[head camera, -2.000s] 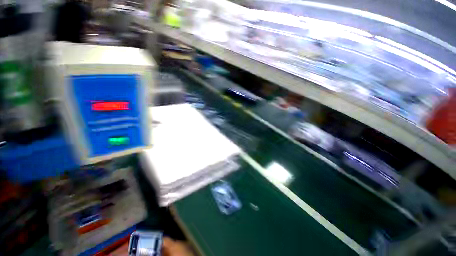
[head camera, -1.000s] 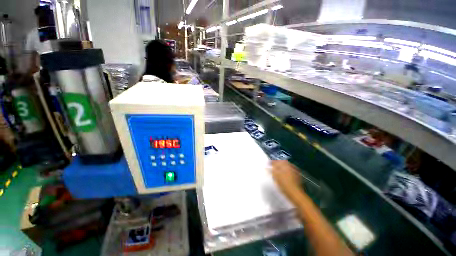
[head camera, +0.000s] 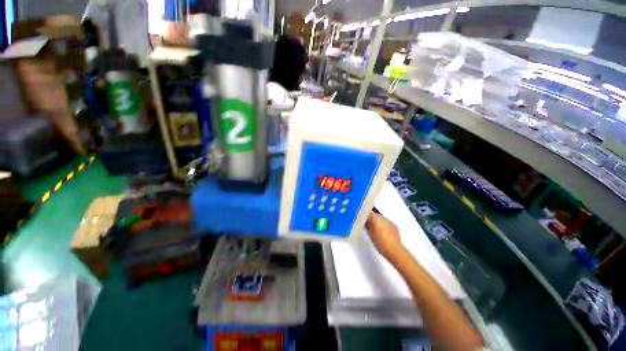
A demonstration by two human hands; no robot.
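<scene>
My right hand (head camera: 384,233) reaches in from the lower right over the stacked white sheets (head camera: 371,275). Its fingertips are partly hidden behind the temperature controller (head camera: 338,185), with a small dark edge beside them; whether they grip it cannot be told. My left hand is out of the picture. A dark blue and white panel (head camera: 248,282) sits in the orange-red fixture (head camera: 246,297) on the grey press bed (head camera: 288,301). The heat press (head camera: 237,130) with green label "2" stands behind the bed.
Several panels (head camera: 424,208) lie along the green conveyor (head camera: 528,253) at right, below a long shelf (head camera: 480,116). A dark bin (head camera: 154,236) and cardboard box (head camera: 96,226) stand left. Another press (head camera: 123,103) shows "3". A person's dark hair (head camera: 288,62) shows beyond. Shiny plastic (head camera: 48,312) lies lower left.
The view has turned left, so the press and controller sit further right. My right hand has moved in behind the controller's edge; one second ago it was clear of it, over the sheets' right side.
</scene>
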